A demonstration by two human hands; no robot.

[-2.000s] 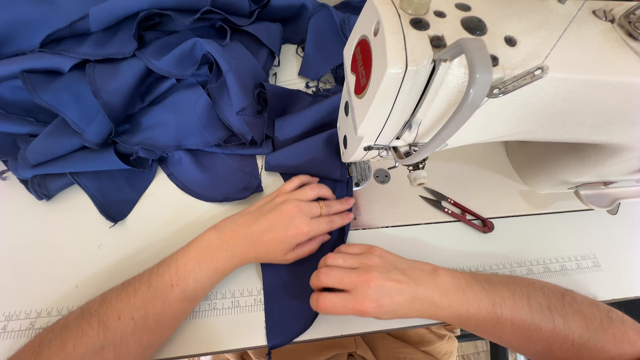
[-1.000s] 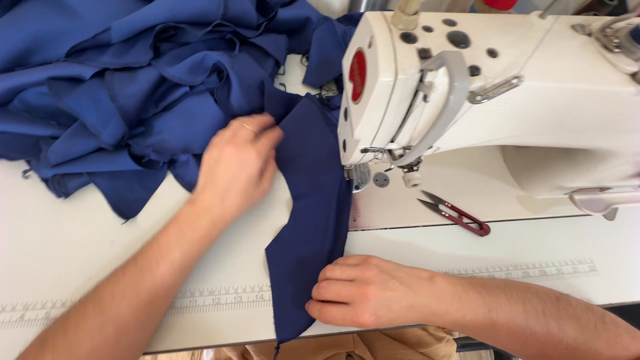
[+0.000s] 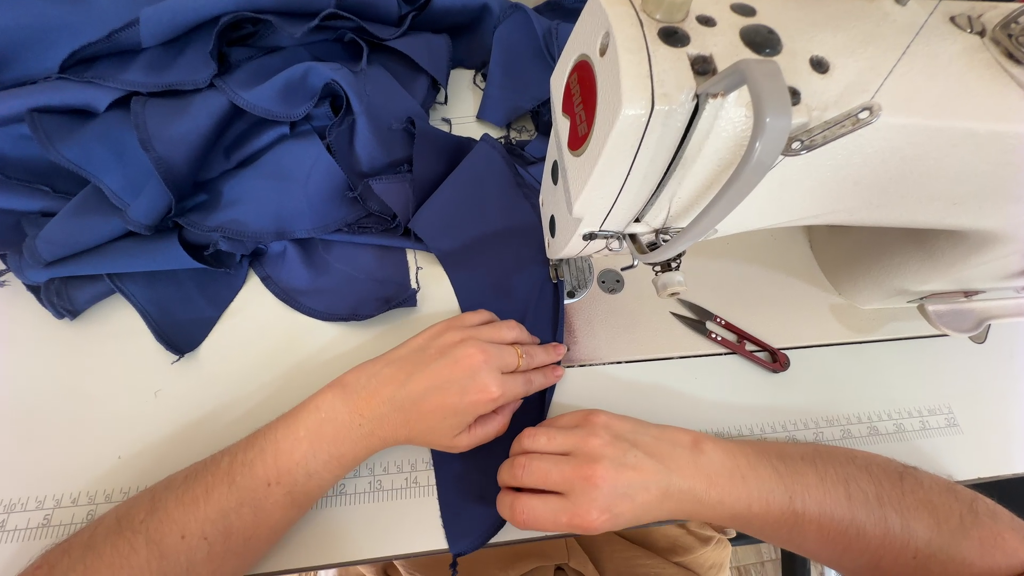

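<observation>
A dark blue fabric piece (image 3: 496,232) runs from beside the needle area down over the table's front edge. My left hand (image 3: 472,376), with a ring on one finger, lies on this piece, its fingertips at the right edge. Lower down, my right hand (image 3: 576,472) has its fingers curled on the same edge and pinches the cloth. The presser foot (image 3: 555,270) of the white sewing machine (image 3: 800,120) stands at the fabric's right edge; the needle cannot be made out.
A heap of blue fabric pieces (image 3: 240,144) with overlocked edges covers the back left. Red-handled thread snips (image 3: 740,340) lie on the machine bed, right of the foot. A printed ruler scale (image 3: 848,428) runs along the front of the white table (image 3: 320,352).
My left hand has come back from the heap's edge to the lower part of the fabric piece. My right hand stays near the same place on the cloth.
</observation>
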